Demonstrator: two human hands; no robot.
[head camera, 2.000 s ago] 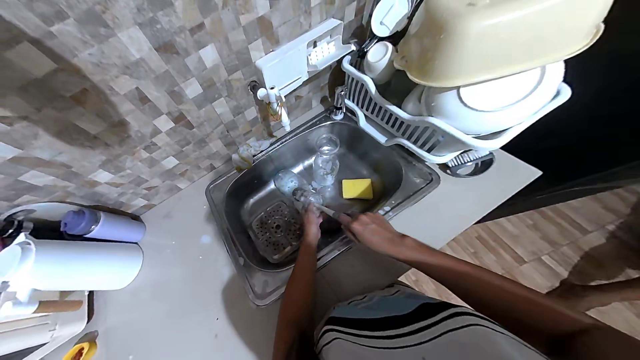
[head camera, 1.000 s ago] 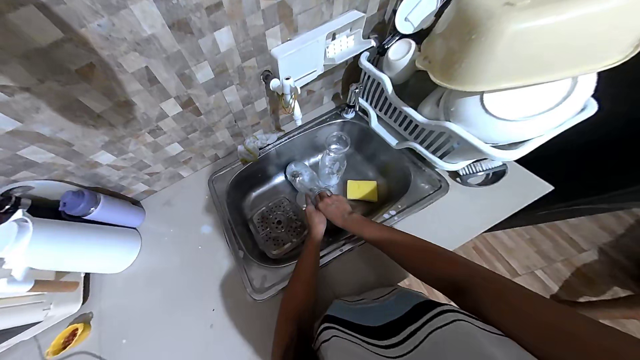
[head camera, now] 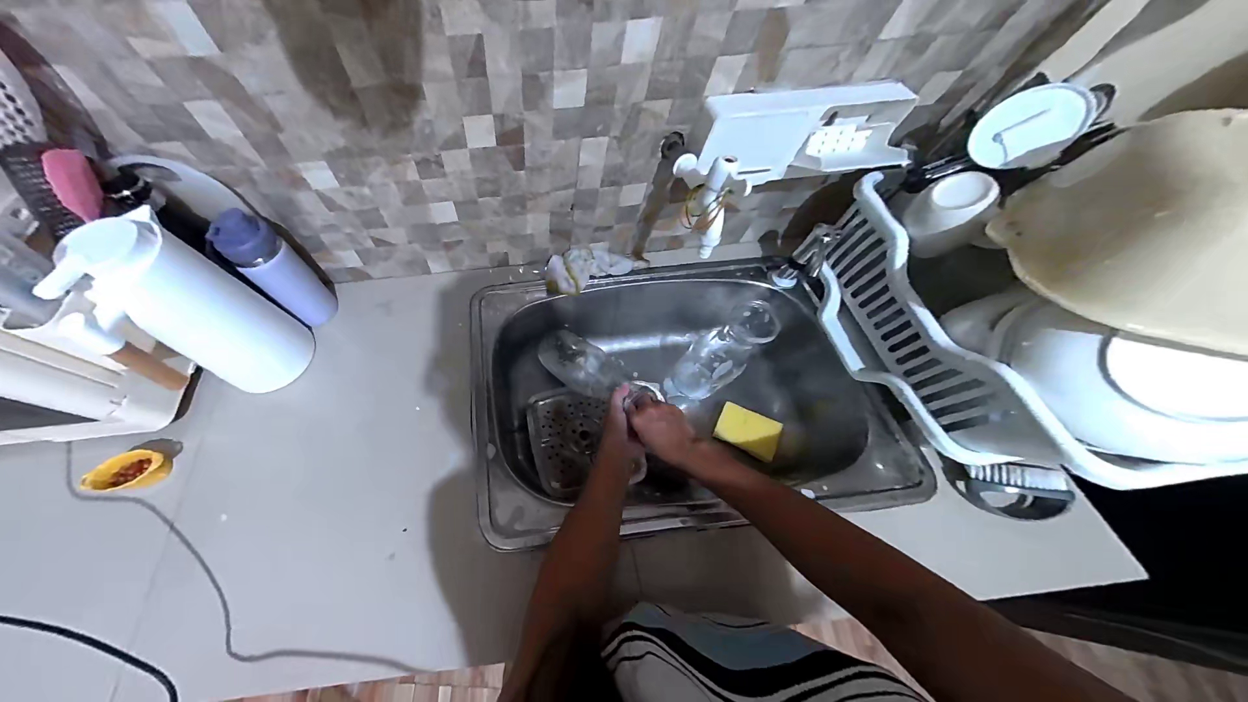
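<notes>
Over the steel sink point(head camera: 848, 492), my left hand point(head camera: 618, 424) and my right hand point(head camera: 663, 429) meet around the near end of a clear bottle point(head camera: 582, 363), whose body points up and left. What part of its end each hand covers is hard to make out. A second clear glass vessel point(head camera: 712, 361) leans in the basin just right of the hands. Beside my right hand lies a yellow sponge point(head camera: 749, 431). A perforated metal drain tray point(head camera: 561, 439) sits at the basin's left, partly behind my left forearm.
Right of the sink stands a white dish rack point(head camera: 936, 366) with bowls and a cup. A faucet point(head camera: 717, 205) juts from the tiled wall. On the counter's left are a white thermal jug point(head camera: 210, 302), a purple bottle point(head camera: 283, 268) and a small yellow dish point(head camera: 127, 471). A crumpled cloth point(head camera: 585, 265) lies at the sink's back edge.
My right hand, apart from my left two seconds ago, has moved left against it at the bottle's end. The view has shifted left.
</notes>
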